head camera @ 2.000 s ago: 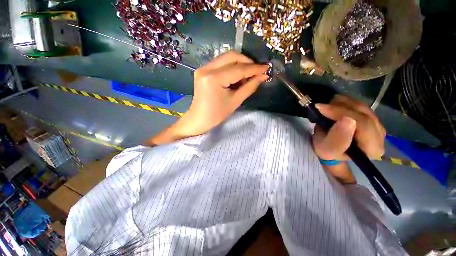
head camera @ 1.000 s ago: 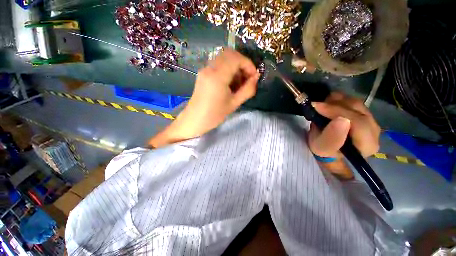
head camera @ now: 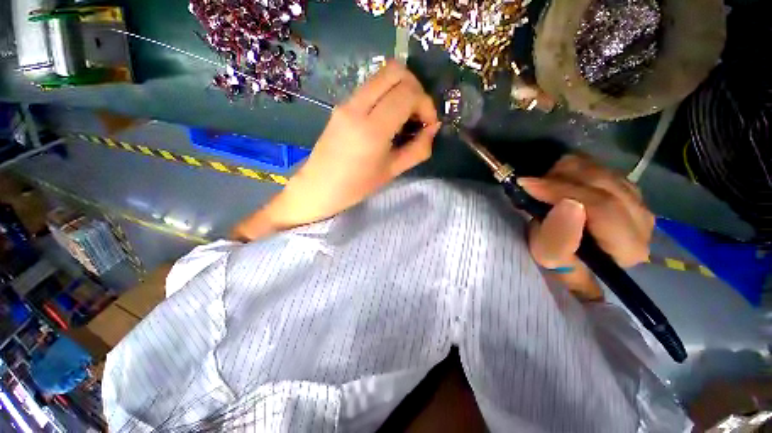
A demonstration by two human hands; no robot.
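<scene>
My right hand (head camera: 592, 216) holds a black-handled soldering iron (head camera: 550, 205) like a pen, its metal tip pointing up-left near my left fingertips. My left hand (head camera: 372, 139) has thumb and forefinger pinched together. Thin solder wire (head camera: 190, 56) runs from a reel (head camera: 72, 46) at the left into this hand; its end near the iron tip is too small to make out clearly. A tiny dark and silver workpiece (head camera: 453, 103) lies on the green bench just beyond the iron tip, apart from my fingers.
Dark red parts (head camera: 254, 51) and gold-white parts (head camera: 465, 34) lie in piles at the back. A tan bowl (head camera: 554, 63) of silver metal wool is right of them, with a black round wire guard (head camera: 736, 144) beyond. A blue crate (head camera: 241, 146) is below the bench.
The workpiece was at my left fingertips and now lies apart from them, farther back. My left fingers have closed together. The iron tip has shifted slightly left. The view has shifted a little.
</scene>
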